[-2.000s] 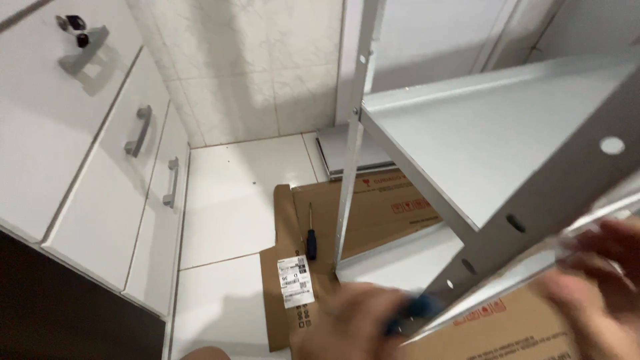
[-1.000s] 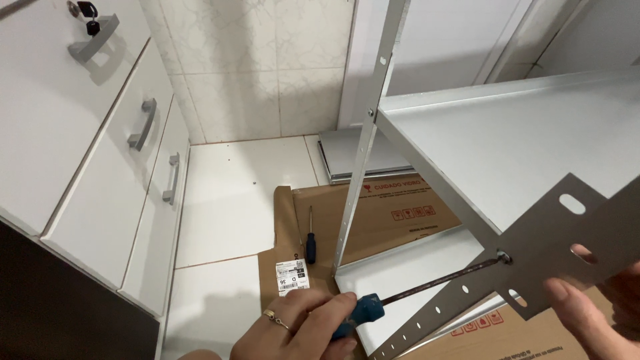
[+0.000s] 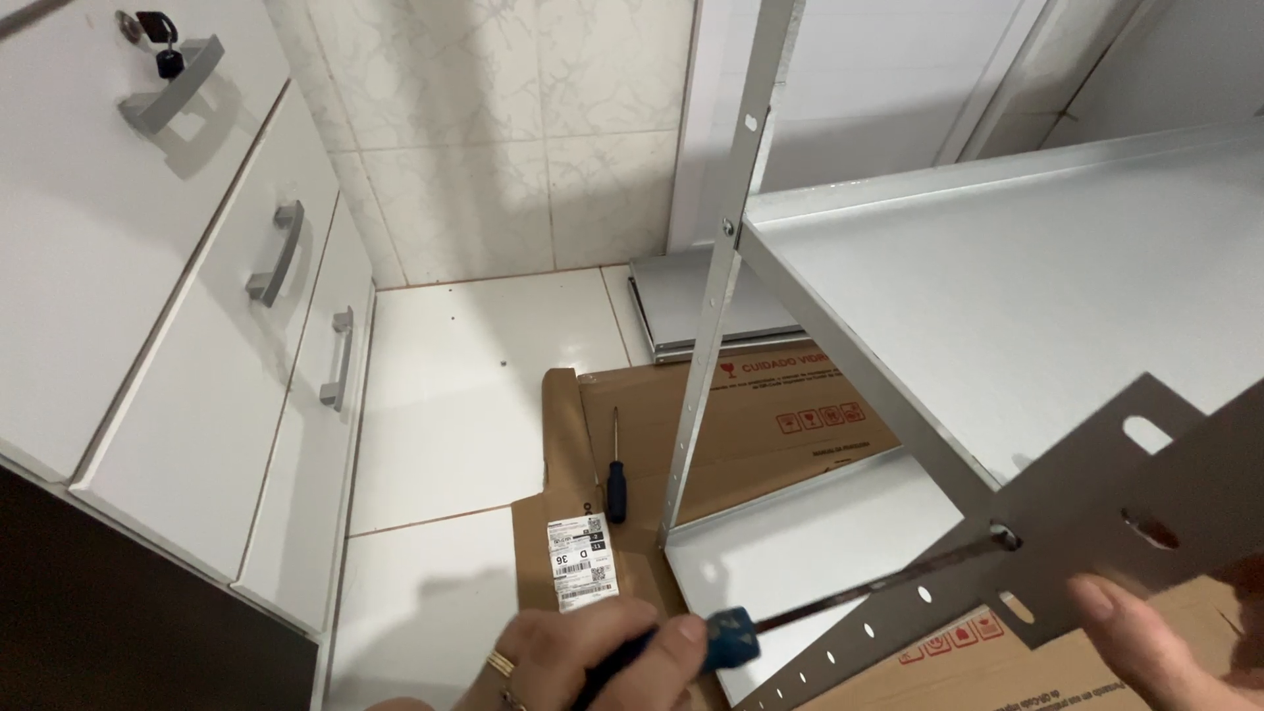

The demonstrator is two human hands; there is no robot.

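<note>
My left hand [image 3: 602, 657] is closed around the blue handle of a screwdriver [image 3: 731, 640]. The screwdriver's tip meets a screw [image 3: 1005, 534] in the near perforated metal upright [image 3: 1076, 513], at the corner of a metal shelf [image 3: 1037, 296]. My right hand [image 3: 1145, 642] is by the upright's right side, its thumb at the metal edge; its other fingers are mostly hidden behind the upright. A second perforated upright [image 3: 706, 365] stands farther back, with a screw [image 3: 729, 227] at the shelf's far corner. A lower metal shelf [image 3: 810, 553] lies beneath.
Flattened cardboard [image 3: 652, 425] covers part of the tiled floor [image 3: 444, 415]; another screwdriver [image 3: 616, 484] lies on it. Metal panels [image 3: 721, 296] are stacked by the wall. At left is a white drawer cabinet [image 3: 197, 346] with grey handles and keys [image 3: 170, 59] in its lock.
Two seconds ago both hands were blurred by the near upright. A second ago the screwdriver's tip was at the screw, as it is now. The left hand now sits slightly differently on the handle.
</note>
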